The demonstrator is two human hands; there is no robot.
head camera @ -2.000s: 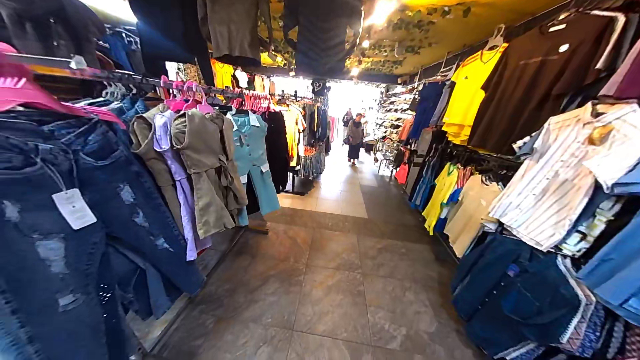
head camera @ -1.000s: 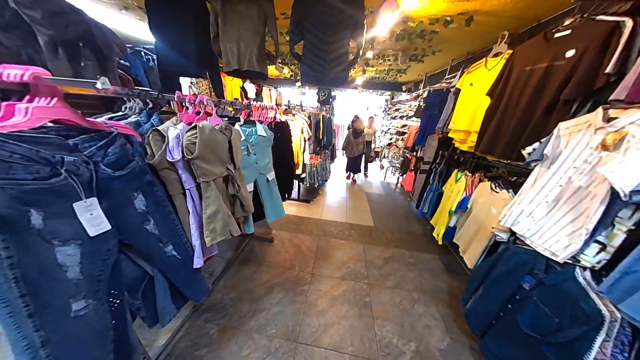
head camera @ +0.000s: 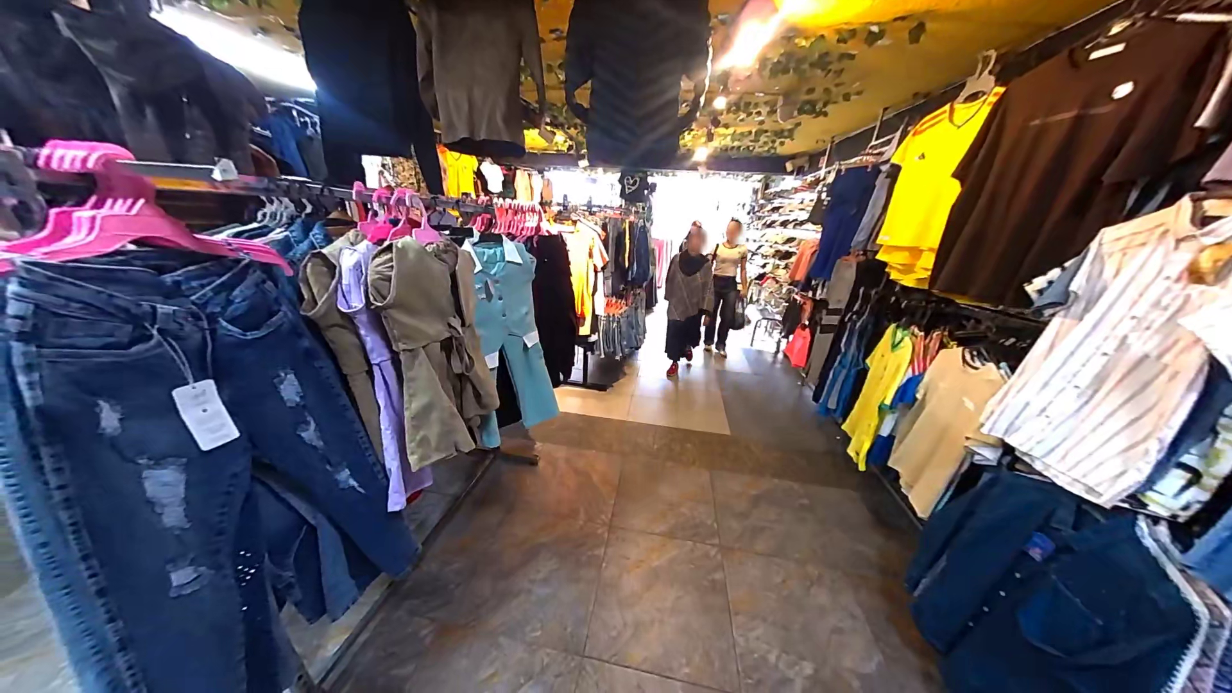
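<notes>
Neither my left hand nor my right hand shows in the head view. Ripped blue jeans (head camera: 125, 433) hang from pink plastic hangers (head camera: 115, 217) at the near left, a white tag (head camera: 205, 415) dangling on them. Beyond them come an olive garment (head camera: 428, 337), a lilac one (head camera: 375, 375) and a light blue outfit (head camera: 510, 318). On the right hang a yellow jersey (head camera: 929, 183), a dark brown T-shirt (head camera: 1049, 144), a striped short-sleeved shirt (head camera: 1097, 356) and, lower, a dark blue denim garment (head camera: 1059, 587).
A tiled aisle floor (head camera: 664, 568) runs between the racks. Two people, one in a grey top (head camera: 688, 289) and one in a light top (head camera: 729, 269), are at its far end. A rack foot (head camera: 520, 458) juts out at the left. Dark tops (head camera: 635, 87) hang overhead.
The two people at the far end have come closer down the aisle since one second ago; two seconds ago one person is plain there. The clothes hang as before.
</notes>
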